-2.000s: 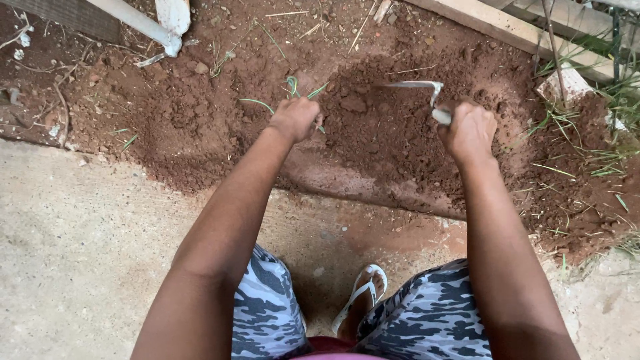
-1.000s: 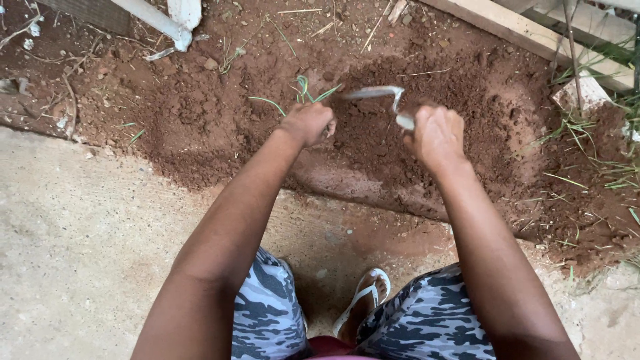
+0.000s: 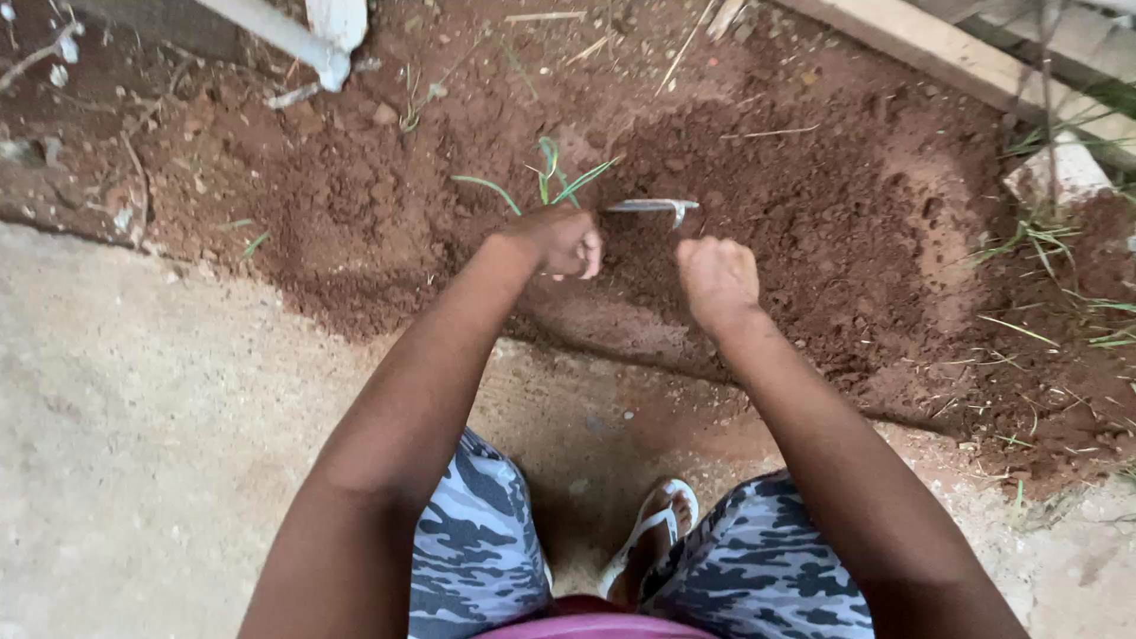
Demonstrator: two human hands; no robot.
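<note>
My left hand (image 3: 565, 241) is closed around the lower part of a green leafy plant (image 3: 552, 173), whose narrow leaves spread out above the knuckles. To its right, my right hand (image 3: 721, 273) grips the handle of a small metal hand tool (image 3: 657, 205); most of the handle is hidden by the fist. The tool's thin blade points left over loose reddish-brown soil (image 3: 781, 195), its tip near the plant and left hand. Blur hides the exact shape of the tool and whether the blade touches the soil.
A concrete slab (image 3: 160, 426) borders the soil on the near side, with a foot in a white flip-flop (image 3: 652, 524) on it. A white metal leg (image 3: 293, 40) stands at upper left. Wooden boards (image 3: 914, 44), a pale block (image 3: 1056, 173) and grass tufts (image 3: 1047, 240) lie at right.
My right hand and the tool have moved left, so that the blade is now close to my left hand. The left hand stays at the plant.
</note>
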